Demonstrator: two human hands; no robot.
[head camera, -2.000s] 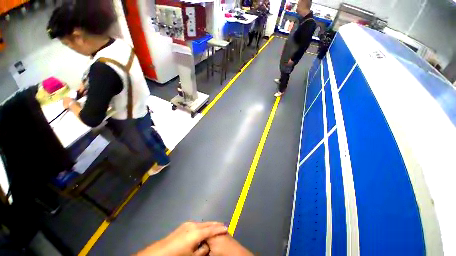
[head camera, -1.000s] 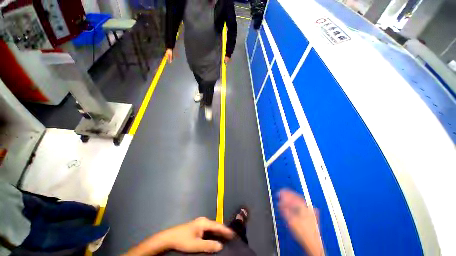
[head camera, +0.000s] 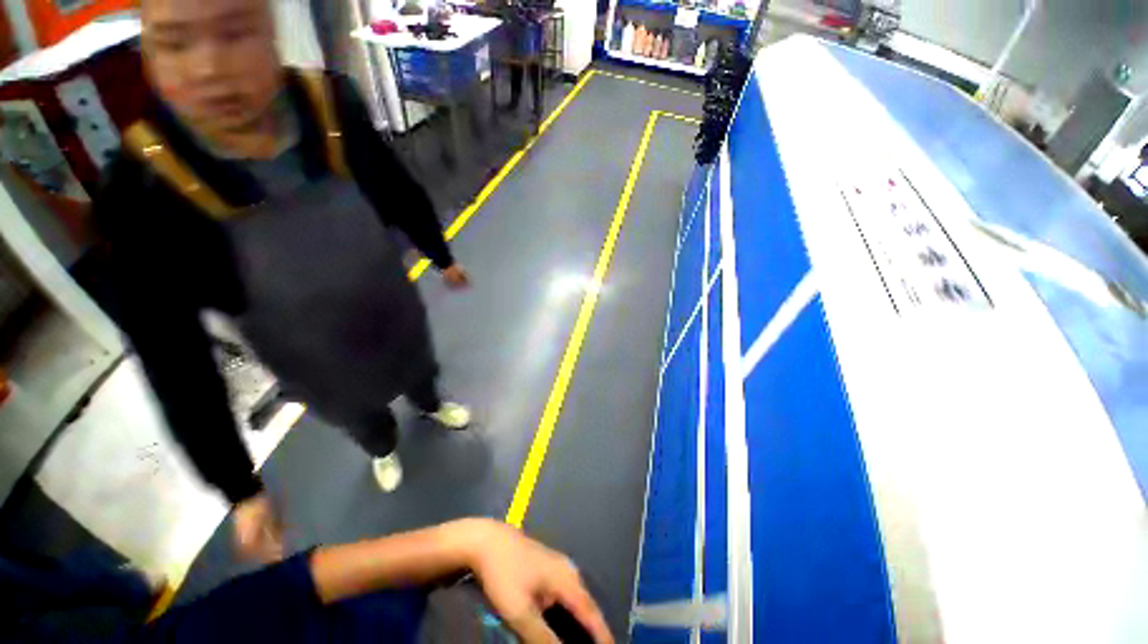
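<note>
My left hand (head camera: 535, 585) is at the bottom centre, reaching in from the lower left with a dark blue sleeve pushed up the forearm. Its fingers are bent and partly cut off by the lower edge. A small dark patch (head camera: 569, 624) shows between thumb and fingers; I cannot tell whether it is a held thing or clothing. My right hand is not in view. The long blue-and-white machine housing (head camera: 818, 428) stands close on the right, with a printed label (head camera: 917, 242) on its white top.
A person in a dark apron (head camera: 327, 277) stands close on the left, facing this way. A grey floor with yellow lines (head camera: 569, 352) runs ahead. A white table (head camera: 428, 35) and a shelf with bottles (head camera: 648, 44) are at the back. A white surface (head camera: 126, 466) is at lower left.
The person in the apron has come nearer and is now on the left. My right hand has left the picture. My hands, together two seconds ago, are apart. The view has moved along the housing.
</note>
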